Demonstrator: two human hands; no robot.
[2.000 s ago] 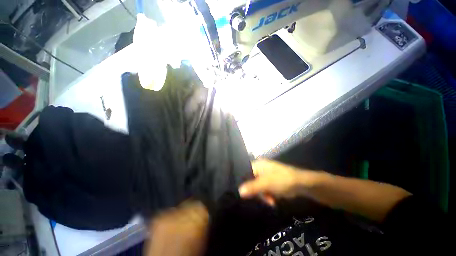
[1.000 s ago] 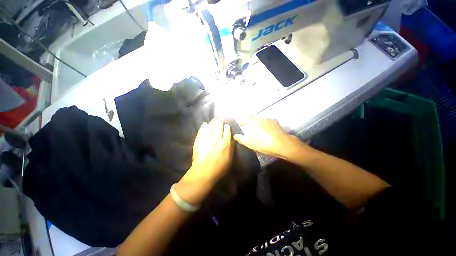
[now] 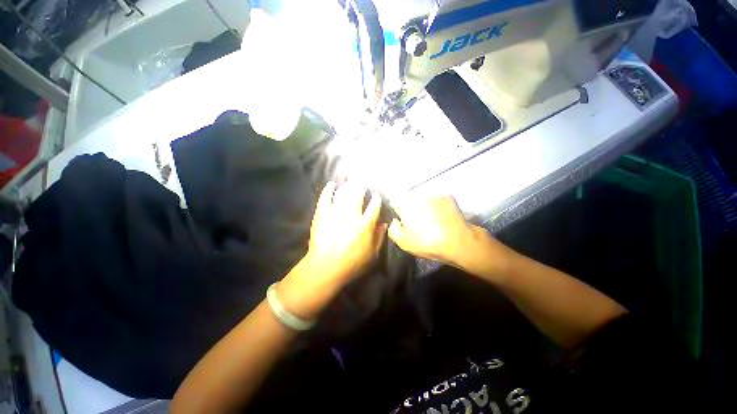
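A large black garment (image 3: pixel 121 267) lies bunched over the white machine table, with one part reaching to the needle area (image 3: pixel 388 113) under bright glare. My left hand (image 3: pixel 347 222), with a pale wristband, is on the garment just in front of the needle area, fingers pointing at it. My right hand (image 3: pixel 432 230) is beside it, thumb and fingers closed on the garment's edge. The two hands nearly touch. The white sewing machine (image 3: pixel 517 57) with "JACK" lettering stands behind them. Glare hides the presser foot and the edge under it.
A mobile phone (image 3: pixel 463 107) lies on the machine bed. Fabric scissors (image 3: pixel 162 164) lie on the white table (image 3: pixel 558 158) at left. A green crate (image 3: pixel 679 259) stands at right, blue crates (image 3: pixel 703 170) behind it. A clear plastic bag (image 3: pixel 162 66) is in the trough at upper left.
Both hands have moved up the garment from its near part to just before the needle area and come together. The garment has shifted and bunched. In the last second the hands have barely moved.
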